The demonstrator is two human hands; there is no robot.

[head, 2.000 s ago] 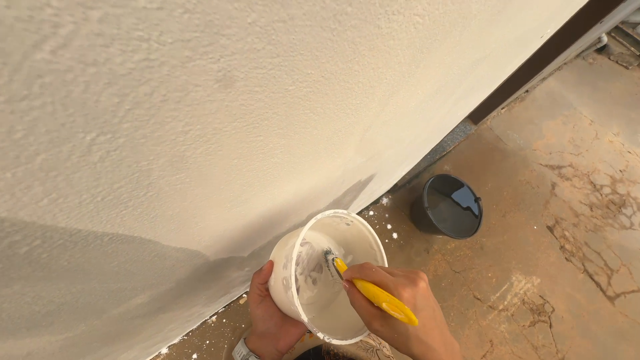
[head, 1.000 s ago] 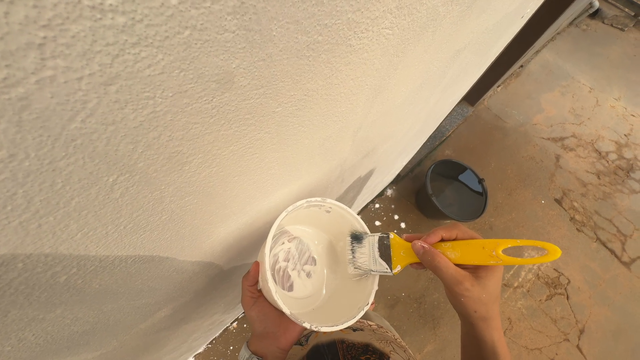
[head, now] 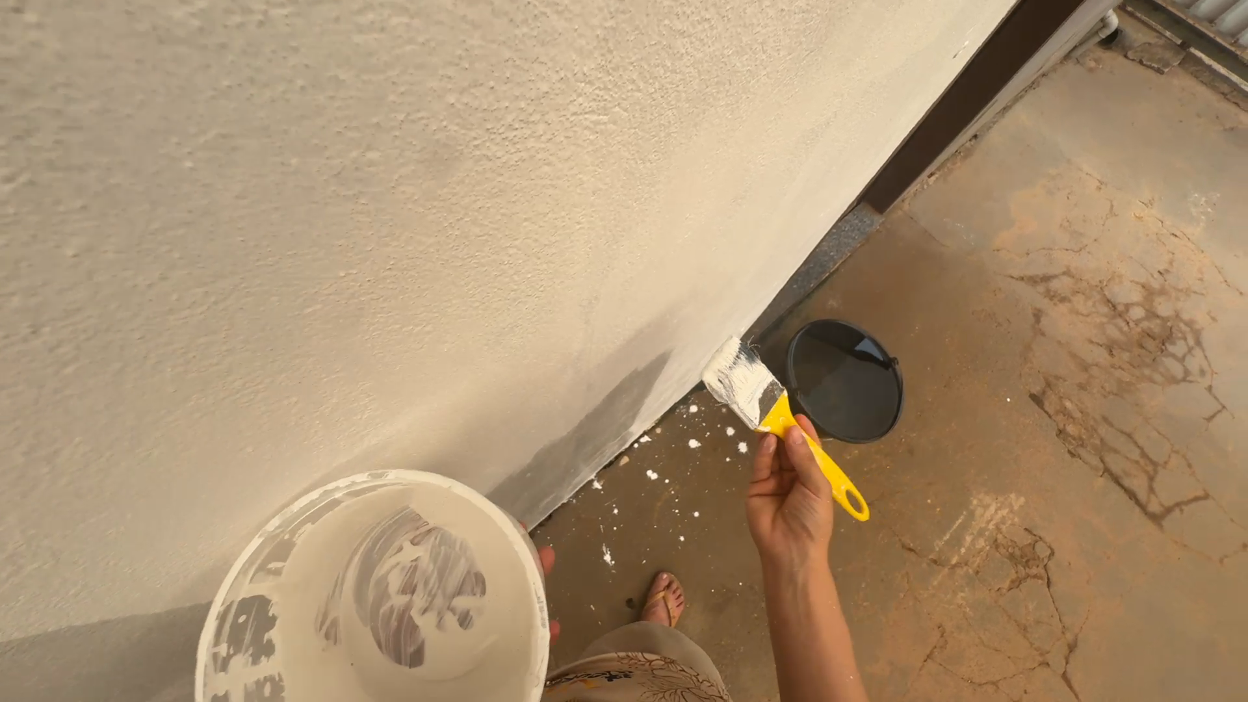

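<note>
My right hand (head: 792,487) grips the yellow handle of a paintbrush (head: 749,385), its bristles loaded with white paint. The brush head is close to the lower edge of the textured wall (head: 439,244); whether it touches is unclear. At the lower left, a white plastic bucket (head: 531,624) with thin white paint smeared over its bottom is held by my left hand (head: 549,585), of which only a few fingertips show past the rim. A grey unpainted patch (head: 595,429) runs along the wall's foot.
A black bucket (head: 846,382) with dark liquid stands on the floor beside the wall, just right of the brush. White paint drops dot the concrete floor (head: 936,468), which is cracked at the right. My sandalled foot (head: 665,599) is below. A dark door frame (head: 965,97) adjoins the wall.
The brush was inside the white bucket two seconds ago, then at its rim; my right hand now holds it out near the wall's base. The white bucket is lower and further left in view.
</note>
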